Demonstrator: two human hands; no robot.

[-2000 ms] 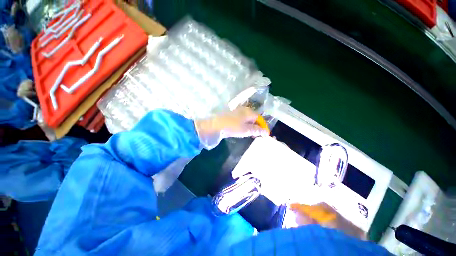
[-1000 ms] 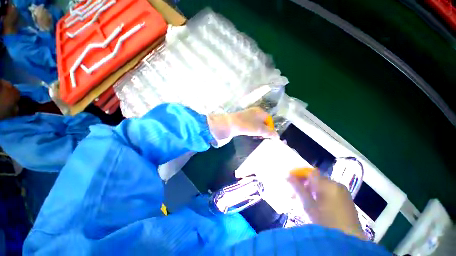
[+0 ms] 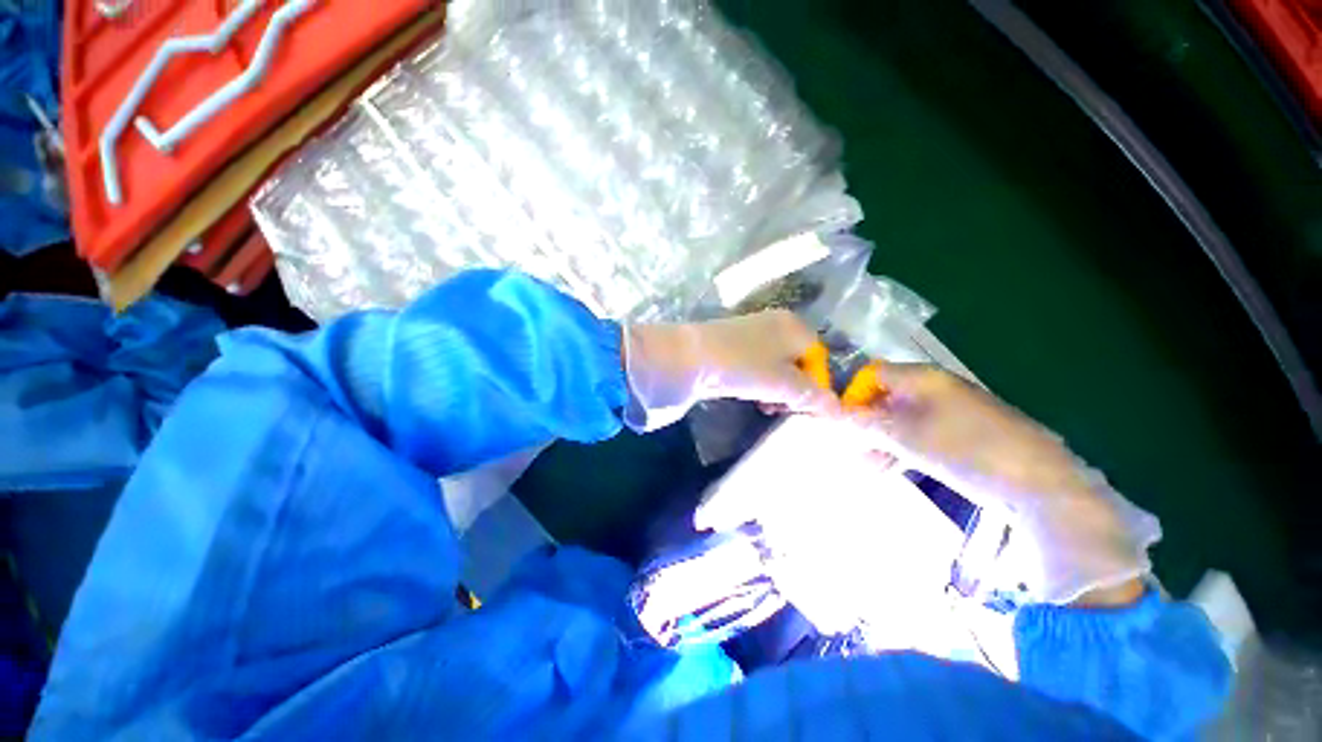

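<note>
A white block (image 3: 848, 515), strongly overexposed, lies in front of me on the white-framed fixture. A glossy clear loop-ended arm of the branched product (image 3: 711, 587) sticks out at its lower left, and more shiny parts show at its right under my wrist. My left hand (image 3: 740, 363), with an orange finger cot, is at the block's top corner. My right hand (image 3: 986, 442), also with an orange finger cot, meets it there, fingertips close together. Whether either hand holds something small is hidden by fingers and glare.
Bubble-wrapped clear parts (image 3: 580, 160) lie beyond my left forearm, with a crumpled clear bag (image 3: 790, 283) beside them. A red tray (image 3: 218, 109) with bent white strips sits on cardboard at upper left. The green conveyor (image 3: 957, 189) runs behind. Another person's blue sleeve (image 3: 87, 384) is at left.
My right hand has moved from the lower right, across the block, up to my left hand at the top corner. My left hand has stayed by that corner. The view has shifted.
</note>
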